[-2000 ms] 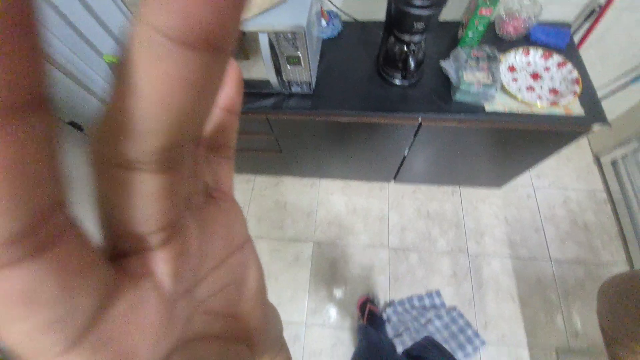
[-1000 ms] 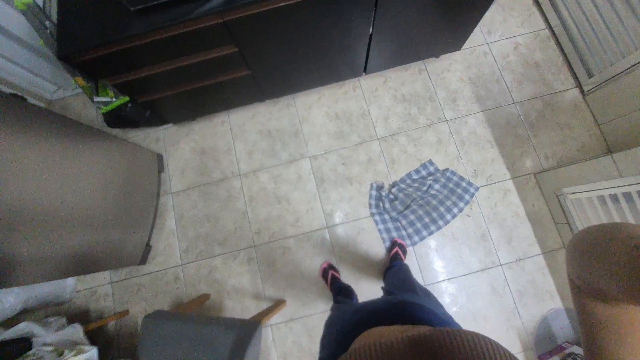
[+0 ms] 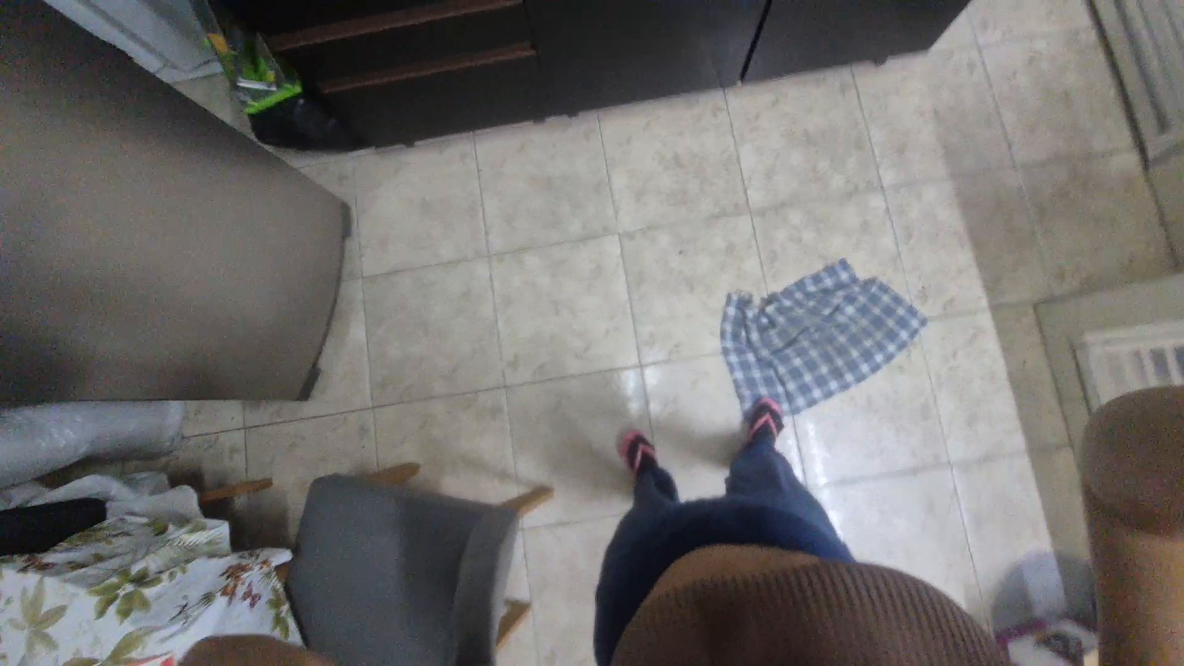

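Neither of my hands shows in the head view. Brown rounded shapes, perhaps parts of my arms, stand at the right edge (image 3: pixel 1133 518) and at the bottom left (image 3: pixel 254 652); what my hands hold or touch is hidden. A blue and white checked cloth (image 3: pixel 819 338) lies crumpled on the tiled floor. My right foot, in a black and pink flip-flop (image 3: pixel 764 421), is at the cloth's lower edge. The left flip-flop (image 3: pixel 638 450) stands on bare tile. Below are my dark blue trousers (image 3: pixel 712 527) and brown ribbed top (image 3: pixel 805 610).
Dark cabinets (image 3: pixel 638 55) run along the top. A grey appliance, probably a refrigerator (image 3: pixel 166 231), stands at left. A grey chair (image 3: pixel 379 564) with wooden legs is beside a floral cloth (image 3: pixel 139 592). A green and black bag (image 3: pixel 277 102) lies by the cabinets.
The view has tipped down from the counter to the floor. A hand that was large at the left two seconds ago is out of view. The checked cloth still lies by my foot.
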